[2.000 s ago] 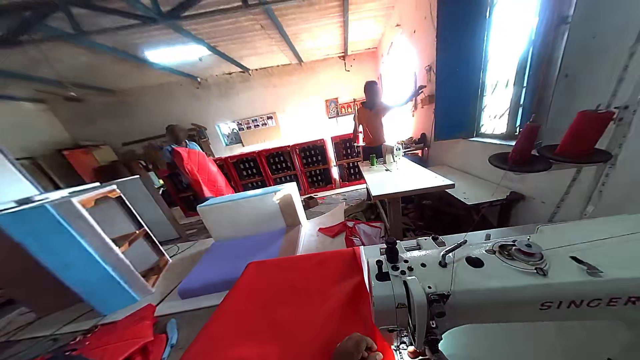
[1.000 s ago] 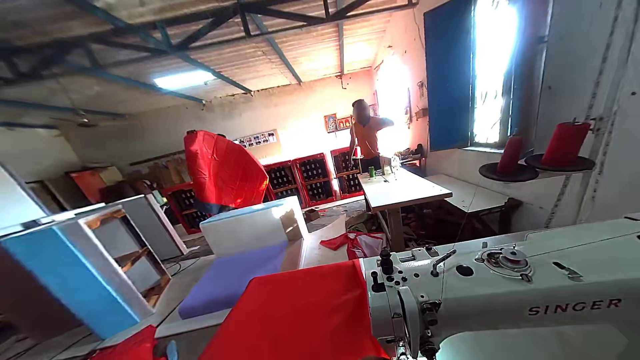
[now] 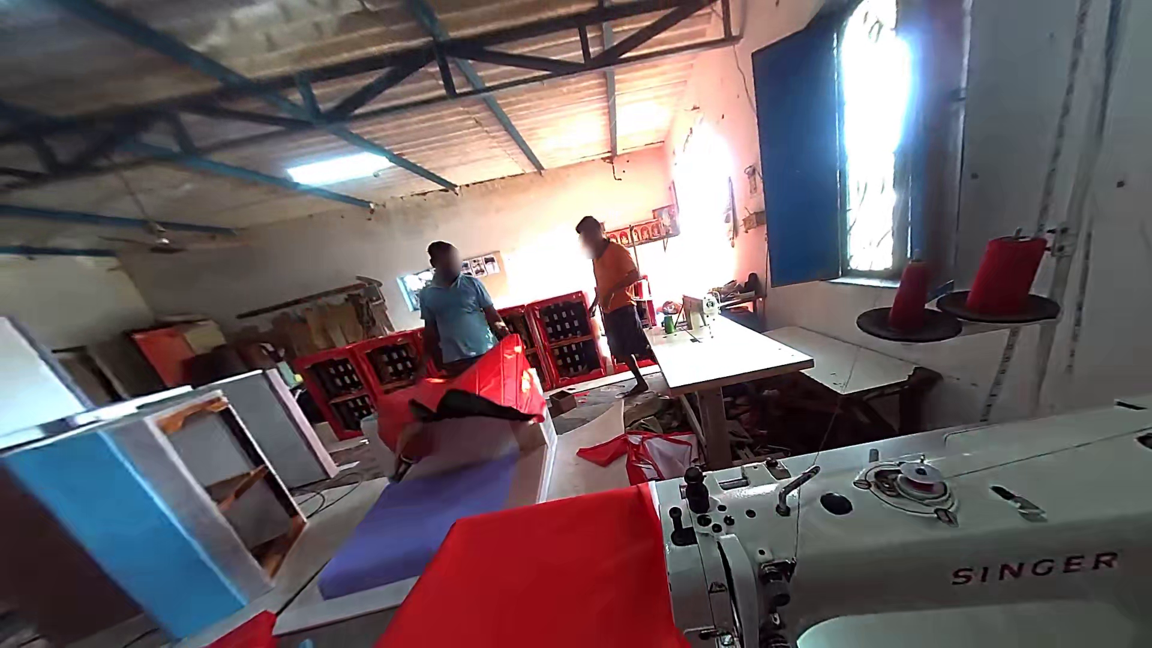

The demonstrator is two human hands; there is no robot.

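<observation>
Neither of my hands shows at this moment. Red fabric [image 3: 549, 567] lies just left of the head of a white Singer sewing machine [image 3: 972, 549], its near end cut off by the bottom edge of the view. Two cones of red thread, a narrow one [image 3: 910, 297] and a wide one [image 3: 1007, 275], stand on round black holders at the right. The machine's needle area is below the view.
A purple foam slab [image 3: 423, 522] lies beyond the fabric. Blue and white panels [image 3: 135, 522] stand left. One person [image 3: 459, 315] holds red material; another, in orange [image 3: 616, 279], stands by a white table [image 3: 729, 355] bearing a sewing machine.
My one visible hand, low by the machine two seconds ago, is out of view. The far red material has come down, uncovering the person behind it. The view has tilted upward.
</observation>
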